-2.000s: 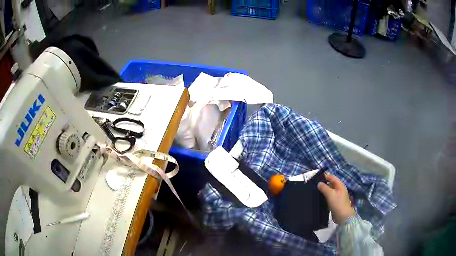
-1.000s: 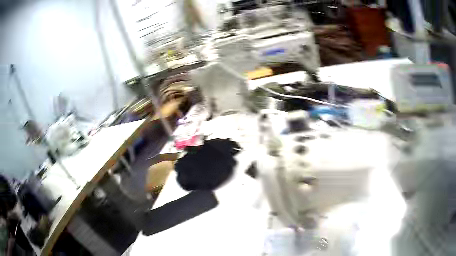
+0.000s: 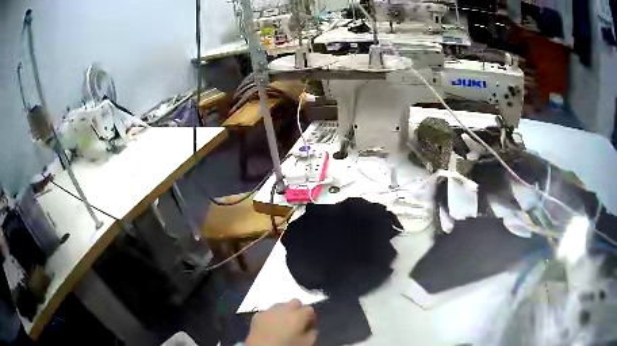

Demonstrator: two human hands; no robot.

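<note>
My left hand (image 3: 283, 326) is at the bottom edge, partly cut off. Its fingers are curled over the left part of a plain dark rectangular piece (image 3: 346, 322); whether they grip it or only rest on it cannot be told. A rounded, jagged-edged pile of black pieces (image 3: 340, 247) lies just above it on the white table (image 3: 267, 287). An angular stack of dark pieces (image 3: 470, 253) lies to the right, with white paper (image 3: 426, 297) showing beneath. My right hand is not in view.
A pink-and-white power strip (image 3: 308, 177) and a metal pole (image 3: 265, 101) stand at the table's back left corner. Crumpled dark fabric (image 3: 490, 165) lies at the back right. The sewing machine (image 3: 582, 290) is blurred at the lower right. Another table (image 3: 145, 162) stands left across a gap.
The view has swung from the plaid fabric bin, where one hand held a dark piece, to the table's left side. My left hand has come in at the bottom, at the dark rectangle.
</note>
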